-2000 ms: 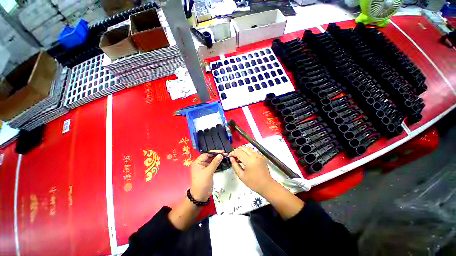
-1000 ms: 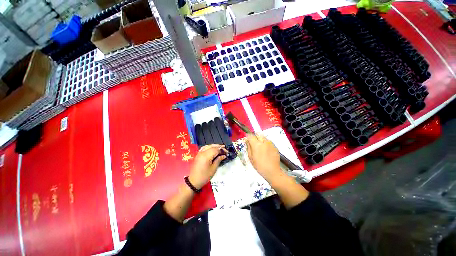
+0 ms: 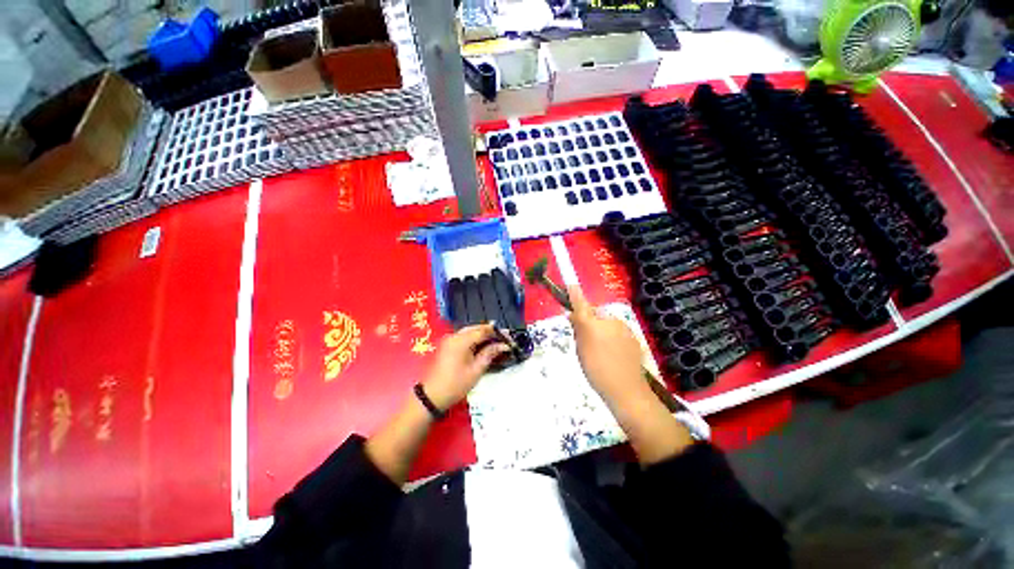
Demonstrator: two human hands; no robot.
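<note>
Several black tubular parts (image 3: 486, 298) lie side by side in the blue bin (image 3: 438, 267), their near ends towards me. My left hand (image 3: 467, 361) is at those near ends, its fingertips pinched on something small and dark, too small to make out. My right hand (image 3: 606, 350) is closed round the handle of a hammer (image 3: 546, 280); the small head points up and left, right of the bin, and does not touch the tubes. A white floral pad (image 3: 539, 402) lies under both hands.
Long rows of black tubes (image 3: 767, 222) cover the right of the bench. A white tray of black caps (image 3: 573, 167) lies beyond the bin, beside a grey post (image 3: 445, 111). Cardboard boxes (image 3: 360, 50) stand on stacked trays back left. A green fan (image 3: 875, 42) stands far right.
My right hand has left the tube ends, taken hold of the hammer and lifted its head a little. My left hand has stayed at the tube ends. The camera view has shifted slightly.
</note>
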